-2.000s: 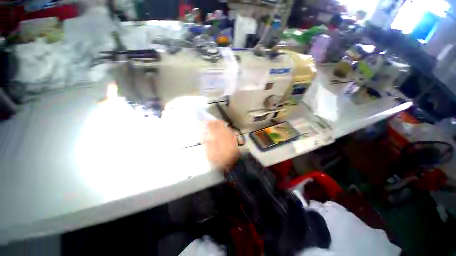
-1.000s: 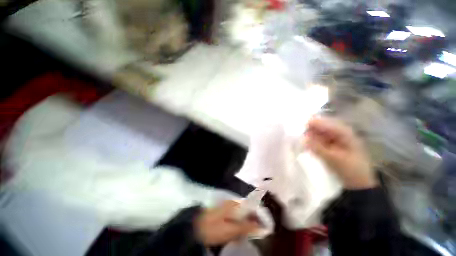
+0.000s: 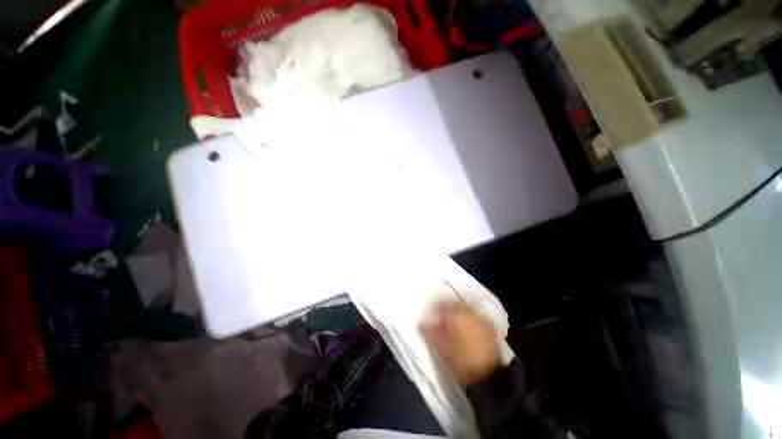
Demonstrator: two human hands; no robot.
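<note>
Long white fabric strips run from the board down toward the bottom of the view. A blurred hand, apparently my right hand, has curled fingers closed on their lower part; its dark sleeve comes from the lower right. The far part of the strips is lost in glare over the white board, which has rounded corners and small holes. No tool can be made out in the hand. My left hand cannot be seen.
A red perforated basket with crumpled white fabric stands beyond the board. The white machine table runs along the right. A purple stool and fabric scraps are on the left.
The view has swung from the machine and phone to the side board. Both hands showed a second ago; now one shows, on white strips. My left hand has left the picture.
</note>
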